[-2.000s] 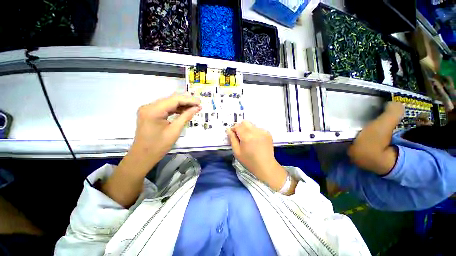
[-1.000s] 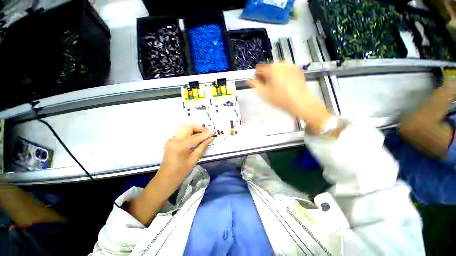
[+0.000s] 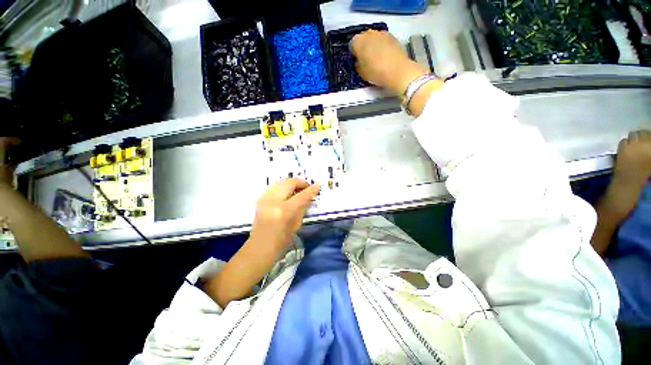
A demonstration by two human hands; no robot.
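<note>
A pale circuit board panel (image 3: 304, 151) lies in the white channel in front of me, with yellow and black parts along its far edge. My left hand (image 3: 284, 208) is at the panel's near edge with thumb and fingertips together; whether it pinches a small part cannot be told. My right hand (image 3: 378, 60) is over the right bin of dark leaded components (image 3: 342, 70), its fingertips down among them and partly hidden. The middle bin holds blue components (image 3: 298, 60) and the left bin holds dark components (image 3: 235, 71).
Another panel (image 3: 125, 183) lies in the channel at left, beside a phone-like device (image 3: 71, 209) and under a thin black cord (image 3: 107, 196). A large black bin (image 3: 86, 78) stands back left, a green-filled tray (image 3: 546, 30) back right. Neighbours' arms show at both sides.
My right hand has moved from over the rail into the right bin. My left hand has stayed at the board's near edge. A second panel has appeared in the channel at left.
</note>
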